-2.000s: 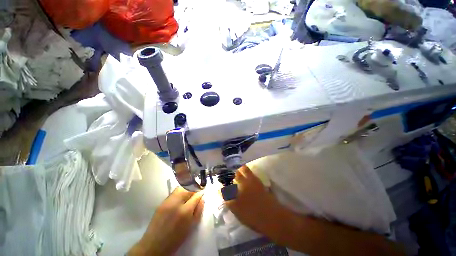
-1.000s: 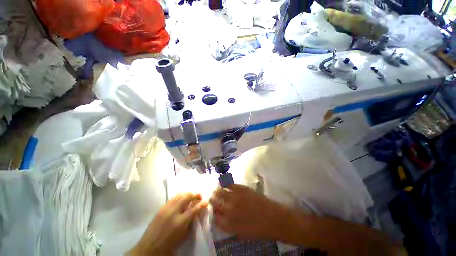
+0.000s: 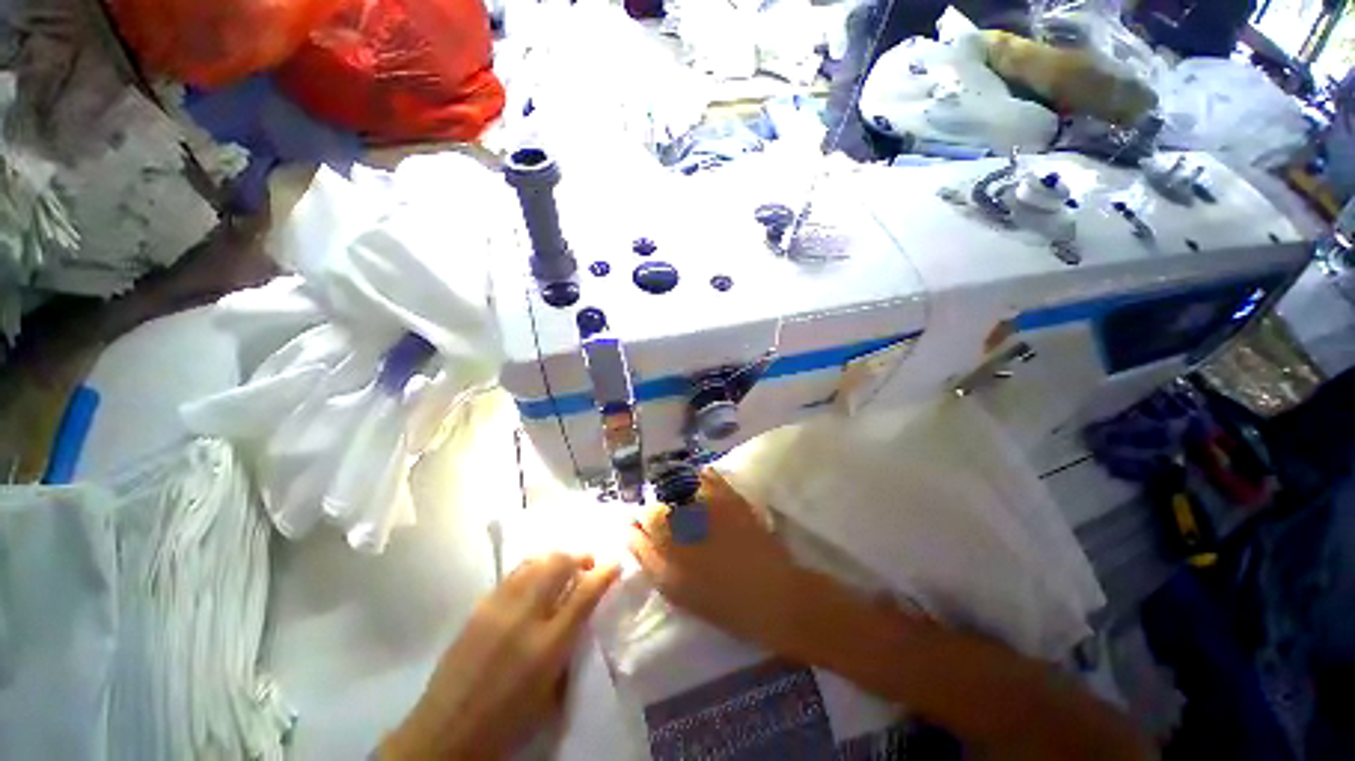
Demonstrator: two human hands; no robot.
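Note:
A white fabric piece (image 3: 589, 699) lies on the machine bed below the needle area, its far part lost in glare. My left hand (image 3: 513, 647) rests on it with thumb and fingertips together at its edge. My right hand (image 3: 721, 572) is bent over the fabric just right of the needle area, beside a dark round knob-like part (image 3: 679, 483); its fingertips are partly in glare. The white sewing machine head (image 3: 713, 320) with a blue stripe stands above both hands. The needle and presser foot are too bright to make out.
A folded white stack (image 3: 201, 610) lies at the left edge. Looped white strips (image 3: 349, 402) with a purple-blue tie lie left of the head. White fabric (image 3: 921, 513) spreads under the machine arm. Red-orange bags (image 3: 394, 67) are upper left; yellow-black tools (image 3: 1189, 520) lie far right.
Two seconds ago both hands were close to the needle. They drew toward me, then my right hand moved back up beside the dark knob. The view has shifted, and more grey patterned strip shows.

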